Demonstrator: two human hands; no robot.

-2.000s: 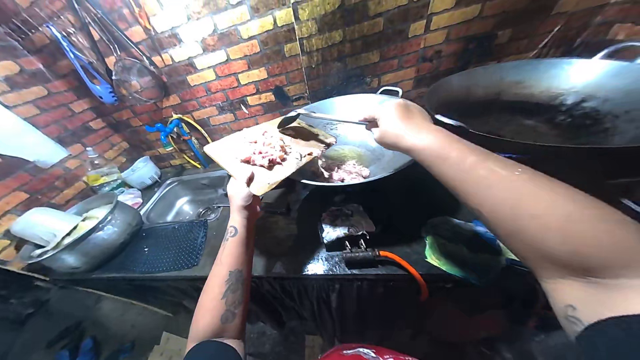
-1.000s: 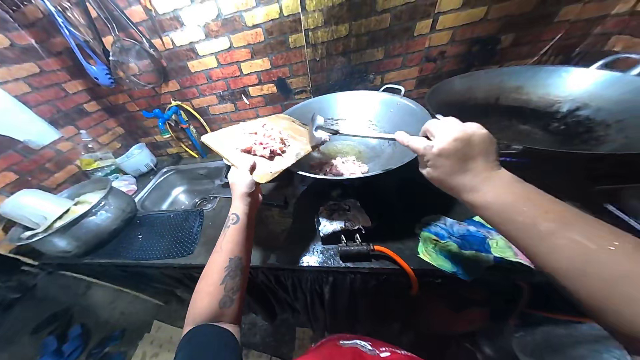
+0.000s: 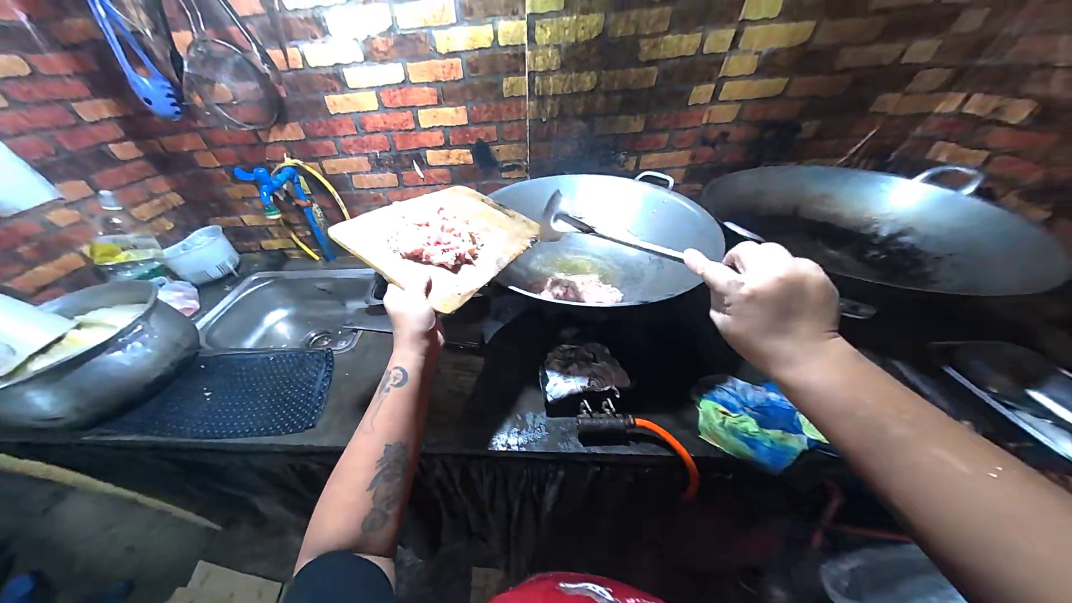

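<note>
My left hand [image 3: 412, 314] grips the near edge of a wooden cutting board [image 3: 502, 243], which is held up left of a large metal wok. Chopped raw meat [image 3: 444, 239] lies in a heap on the board. My right hand [image 3: 775, 297] is closed round the handle of a metal wok spatula [image 3: 624, 240]; its blade is near the board's right corner, over the left side of the wok [image 3: 662, 209]. More pieces of meat [image 3: 582, 287] sit in yellowish oil at the wok's bottom.
A second, larger wok [image 3: 997, 234] stands at right. Below the first wok are a gas valve [image 3: 605, 425] with an orange hose [image 3: 674, 444] and a colourful cloth [image 3: 758, 423]. To the left are a steel sink [image 3: 276, 314], a black mat [image 3: 243, 394] and a big metal pot [image 3: 100, 368].
The spatula was over the meat on the board two seconds ago; its blade is now off the meat, at the board's right corner. My right hand has moved to the right of the wok.
</note>
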